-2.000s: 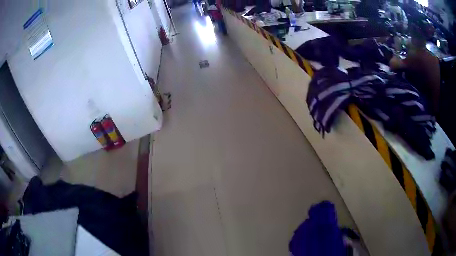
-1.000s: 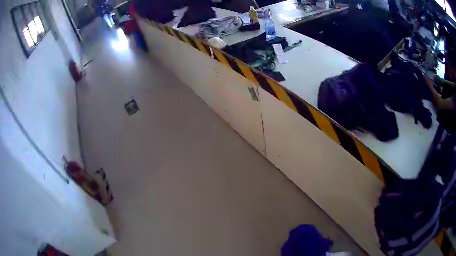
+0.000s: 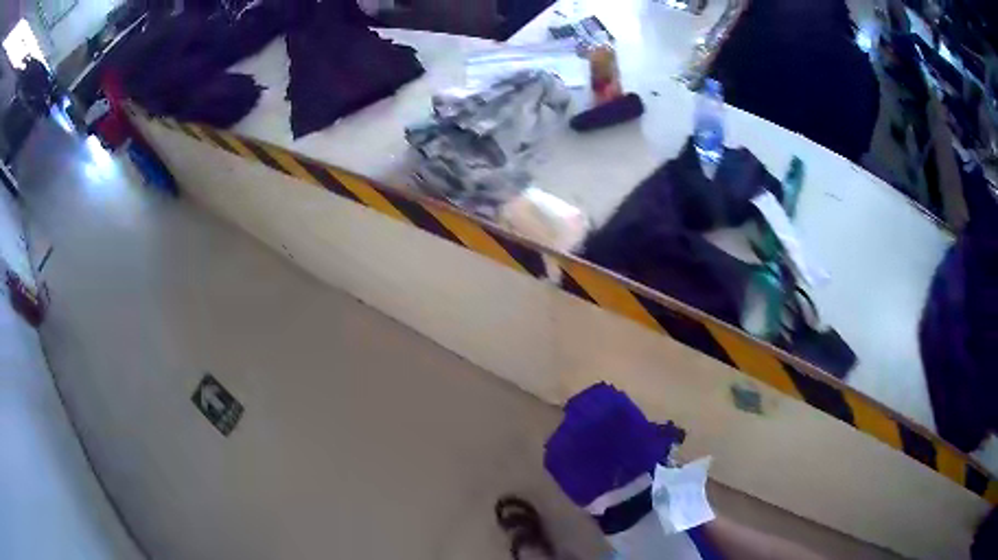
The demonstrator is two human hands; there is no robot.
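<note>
A bundle of violet-blue cut pieces [image 3: 600, 443] is at the bottom, right of centre, over the aisle floor beside the table's side. It has white parts and a dark band [image 3: 629, 512] around it. A white paper flap [image 3: 683, 496] hangs at its right edge. My right hand [image 3: 717, 538] reaches in from the lower right and holds the bundle; its fingers are mostly hidden behind the flap and fabric. My left hand is not in view.
A long white table [image 3: 865, 235] with yellow-black edge tape bears dark garments [image 3: 668, 224], grey crumpled cloth [image 3: 492, 131], a bottle [image 3: 709, 120] and green strips. A floor arrow sign [image 3: 217, 404] lies left. A small dark curved thing [image 3: 525, 527], unclear, is low.
The view has moved along the aisle and turned towards the table. The bundle has risen further into view, showing its band and white flap. The striped garments have left the picture.
</note>
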